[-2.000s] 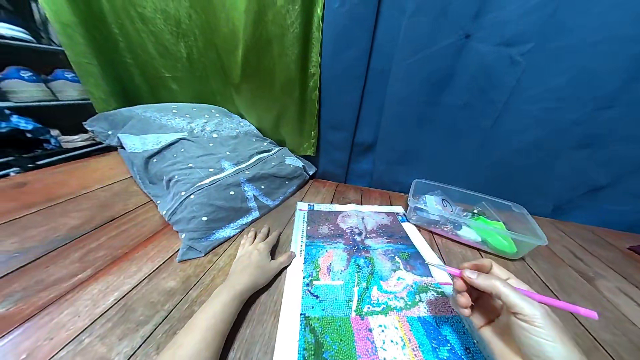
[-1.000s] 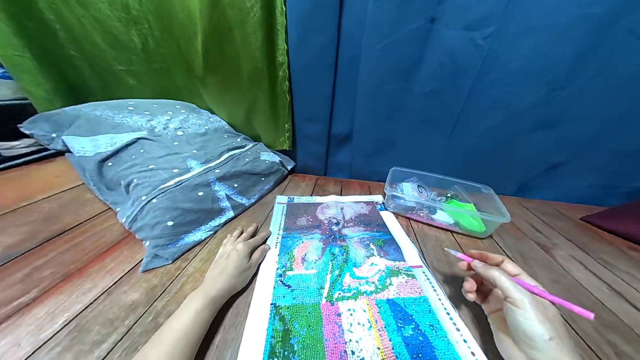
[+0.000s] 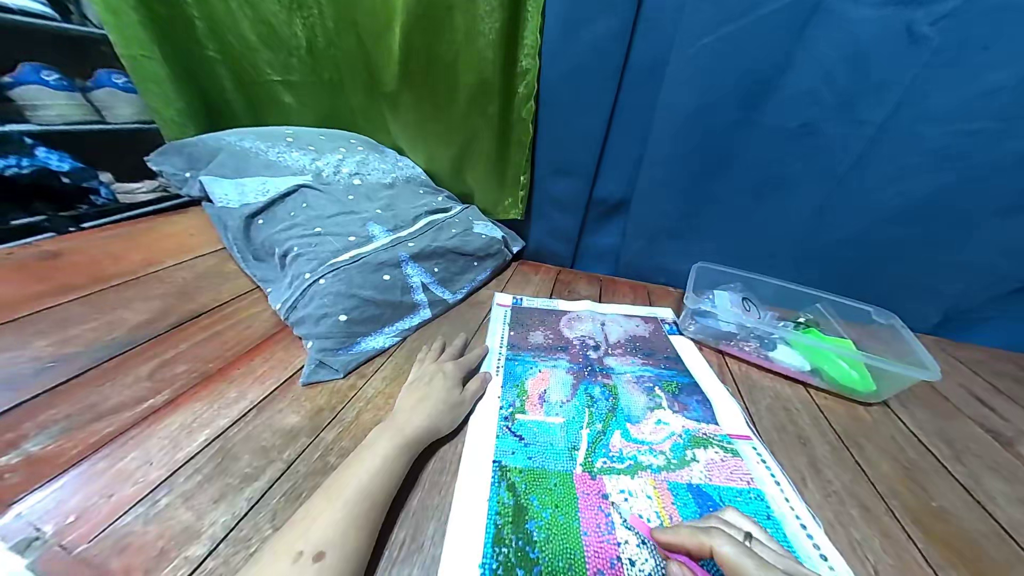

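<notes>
A diamond painting canvas with white margins lies on the wooden floor, much of it covered in small coloured drills. Flat on the boards beside its left margin rests my left hand, fingers apart, the thumb at the canvas edge. My right hand, with a ring on one finger, is over the lower right part of the canvas and grips a pink diamond painting pen. One end of the pen points at the white and pink area; the rest is partly hidden by the fingers and the frame edge.
A clear plastic box with small bags and a bright green item stands right of the canvas. A grey patterned pillow lies at the back left, before a green curtain and a blue curtain. Shoes sit on a shelf at the far left.
My right hand, which was at the right of the canvas with the pen, has moved left and down over its lower part. My left hand has stayed beside the left margin.
</notes>
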